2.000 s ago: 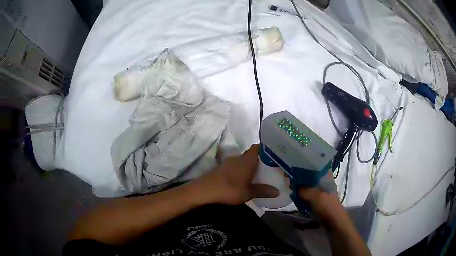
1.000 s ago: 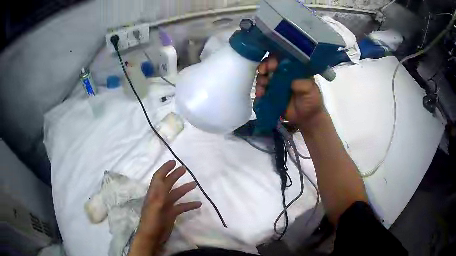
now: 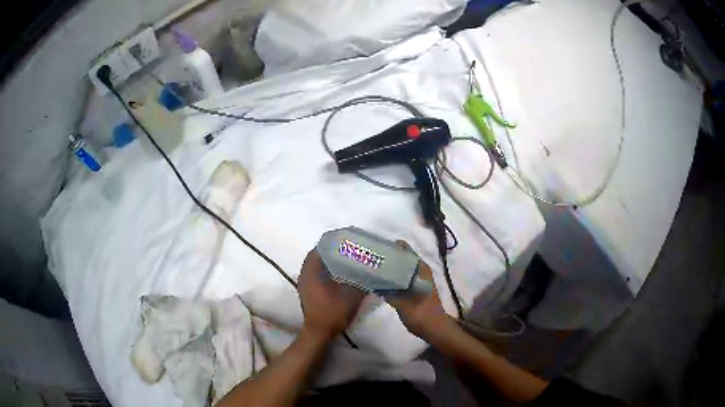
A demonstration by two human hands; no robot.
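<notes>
The grey boxy body of the spot cleaning gun [image 3: 368, 259] shows from above at the lower middle, close to my body. My left hand [image 3: 327, 296] is on its left side, with the fingers hidden under the body. My right hand [image 3: 417, 304] is at its right rear end, below the body, with the fingers mostly hidden. The gun's handle and its bottle are hidden beneath the grey body. A crumpled grey-white cloth [image 3: 188, 346] lies on the table at the lower left.
A black hair dryer [image 3: 397, 147] and a bright green air blow gun [image 3: 483, 116] lie beyond the gun on the white table cover [image 3: 278, 215]. A black power cord [image 3: 184, 184] crosses from the wall socket [image 3: 127, 57]. Small bottles [image 3: 199, 67] stand near the wall. The padded roll [image 3: 228, 184] lies left.
The gun has come down from its raised position to low in front of my body. My left hand has moved from open above the cloth onto the gun. The view has shifted.
</notes>
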